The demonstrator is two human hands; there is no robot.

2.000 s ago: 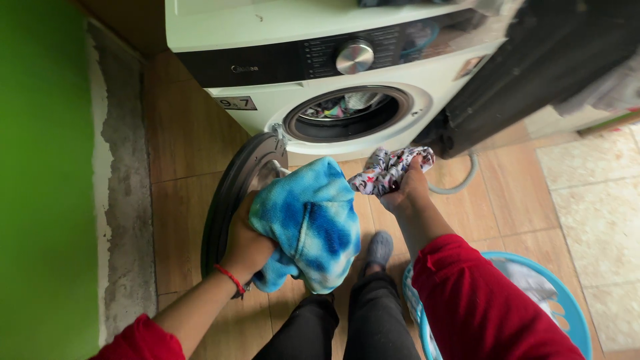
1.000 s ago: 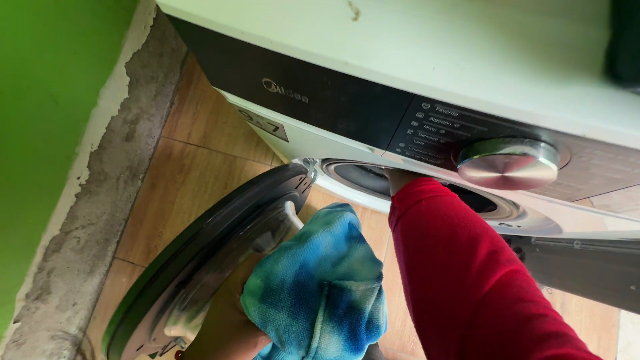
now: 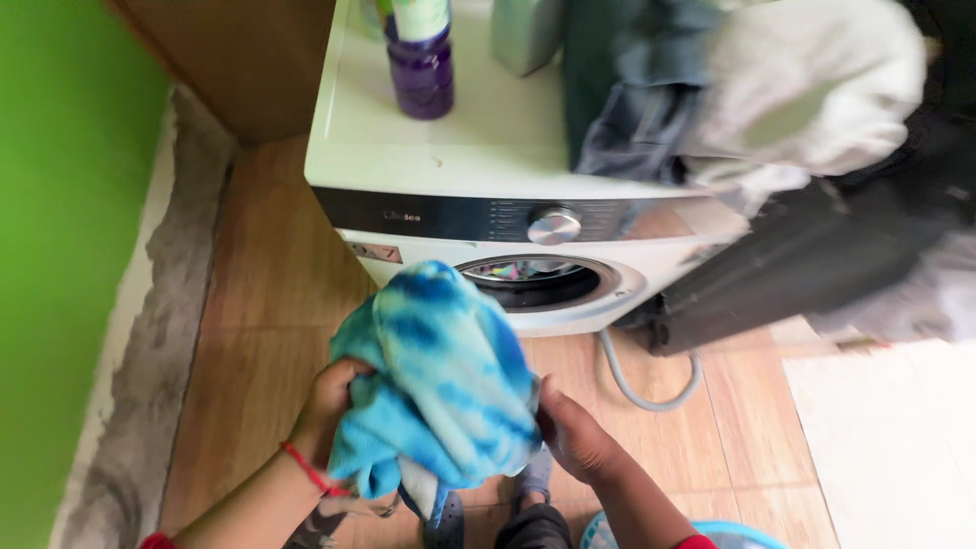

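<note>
A bundled blue and white tie-dye fleece cloth (image 3: 450, 381) hangs between my two hands, in front of the washing machine. My left hand (image 3: 332, 404) grips its left side, the thumb lying over the fabric. At the cloth's right edge is my right hand (image 3: 572, 431), thumb up, its fingers partly hidden behind the fabric. Beyond the cloth stands a white Midea front-loading washing machine (image 3: 412, 164). Its round drum opening (image 3: 545, 293) is uncovered, and colourful laundry (image 3: 518, 268) shows inside. The cloth hides part of the opening; the machine's door is not plainly visible.
On the machine's top stand a purple bottle (image 3: 422, 76) and a grey-green container (image 3: 526, 34), beside dark clothes (image 3: 648, 99) and whitish fabric (image 3: 816, 84). A grey hose (image 3: 648, 400) curves on the floor. A blue-rimmed laundry basket (image 3: 736, 528) is at bottom right, a green wall (image 3: 69, 229) at left.
My right hand has come out of the drum, without the patterned cloth it held two seconds ago, and is now at the blue cloth. The view has pulled back from the machine.
</note>
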